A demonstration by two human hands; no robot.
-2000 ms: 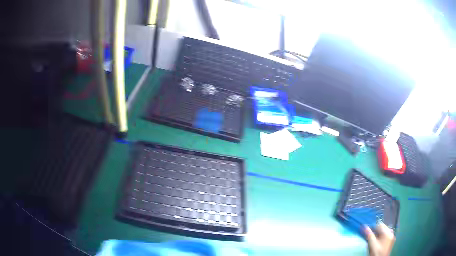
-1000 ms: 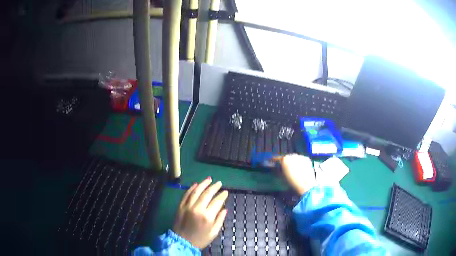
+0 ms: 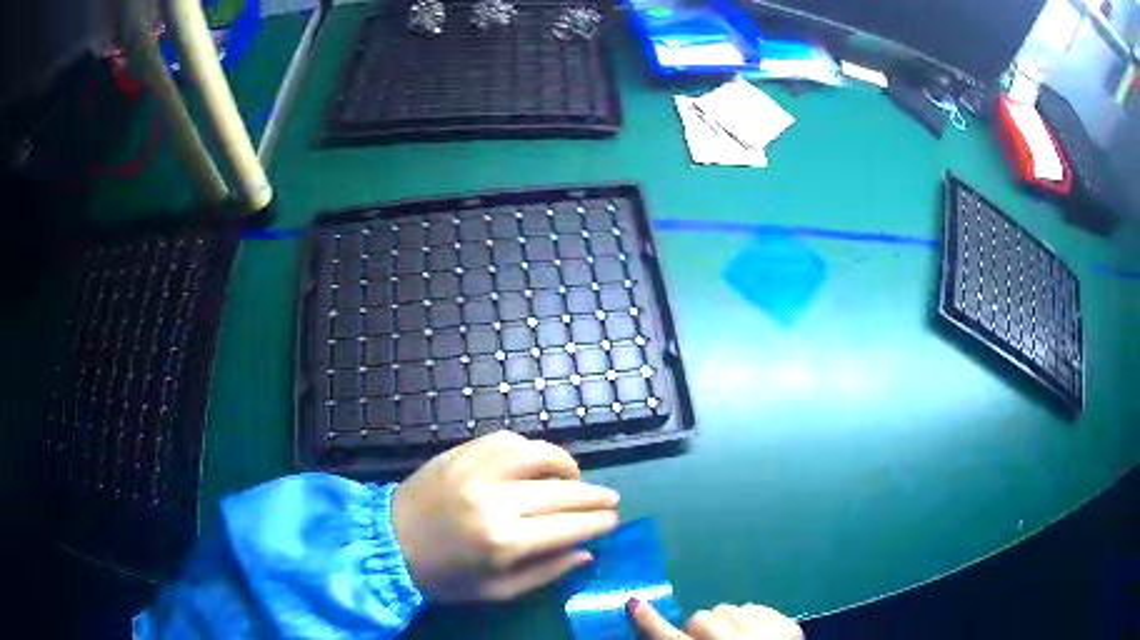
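Observation:
A small shiny blue pad [image 3: 625, 569] lies on the green bench top at the bottom, just off the near right corner of a black compartment tray [image 3: 481, 325]. My left hand [image 3: 494, 519] lies at the tray's near edge, palm down, its fingertips at the pad's left side; whether it pinches the pad is unclear. My right hand [image 3: 713, 621] is low in the picture and cut off by the bottom edge; one fingertip touches the pad's near part. Whether it holds anything is hidden. A second, paler blue square [image 3: 778, 275] lies right of the tray.
A rear black tray [image 3: 475, 81] bears silvery clumps [image 3: 494, 13]. Other black trays stand left [image 3: 138, 375] and right [image 3: 1013, 294]. At the back are a blue bin [image 3: 694, 38], white papers [image 3: 738, 121], a red-and-white box [image 3: 1033, 140] and cream posts [image 3: 206, 106] at left.
My right hand has come from the rear tray down to the bottom front. My left hand has moved from the front tray's far left to its near edge. The blue piece has left the rear tray.

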